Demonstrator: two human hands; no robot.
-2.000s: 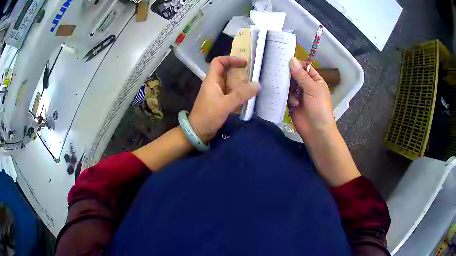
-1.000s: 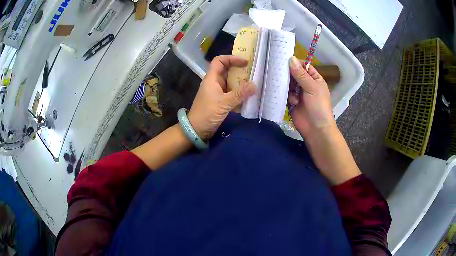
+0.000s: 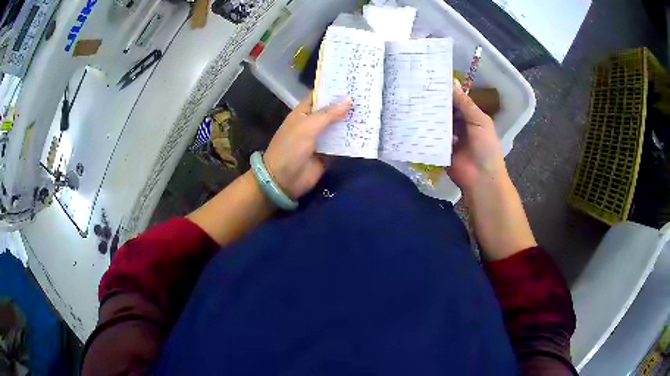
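An open notebook [image 3: 417, 103] with lined white pages and handwriting lies spread over my navy-covered lap, near the plastic tub. My left hand [image 3: 300, 147] holds its left side, with the thumb on the left page. My right hand [image 3: 476, 143] holds its right edge; its fingers are partly hidden behind the page. A thin red-and-white patterned pencil or pen [image 3: 472, 70] sticks up from my right hand.
The whitish tub [image 3: 518, 110] beyond the notebook holds white paper or fabric [image 3: 391, 22] and a brown cone [image 3: 485, 100]. At left is the white machine table [image 3: 158, 110] with dark snips [image 3: 139, 68]. A yellow crate [image 3: 610, 139] stands on the floor at right.
The notebook has gone from partly folded, with its tan cover showing, to opened flat on two written pages. My hands have moved apart with its sides.
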